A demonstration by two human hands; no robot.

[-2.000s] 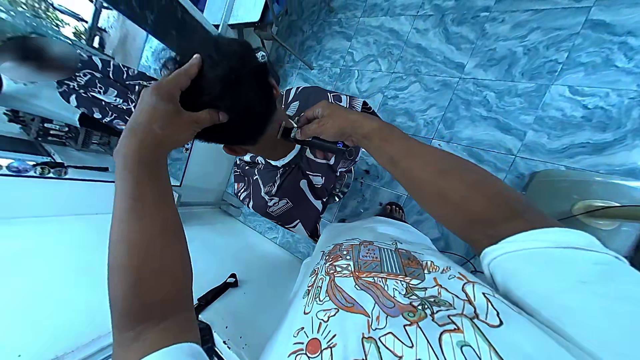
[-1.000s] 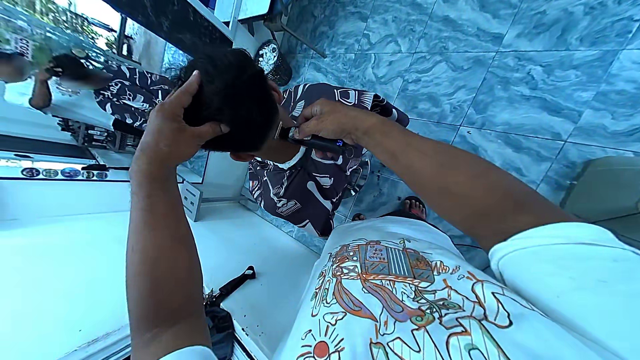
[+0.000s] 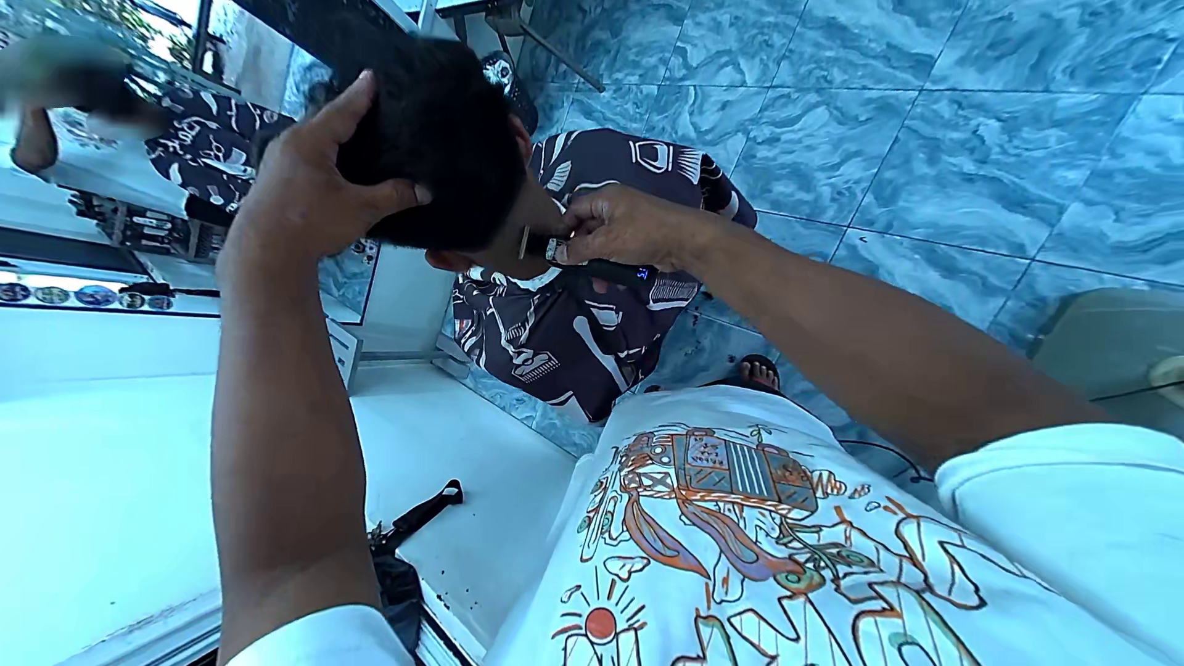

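A seated person with short dark hair (image 3: 444, 139) leans the head down in front of me, wearing a dark barber cape (image 3: 583, 324) with white printed tools. My left hand (image 3: 314, 176) rests spread on the head, thumb and fingers apart in the hair. In my right hand (image 3: 629, 227) is a black hair clipper (image 3: 610, 271) with a small lit display. Its blade end lies at the nape of the neck, below the hairline; whether it touches the skin cannot be told. Part of the clipper is hidden by my fingers.
A white counter (image 3: 472, 527) on the left holds a black strap (image 3: 425, 513) and a dark bundle. Behind it a wall mirror (image 3: 139, 139) reflects the scene. Blue marbled floor tiles (image 3: 925, 157) lie to the right, with a grey-green seat or bin (image 3: 1110, 342) and a cord (image 3: 888, 449).
My left hand stays on the head and my right hand keeps the clipper at the neck. The view has shifted slightly; nothing else has plainly changed.
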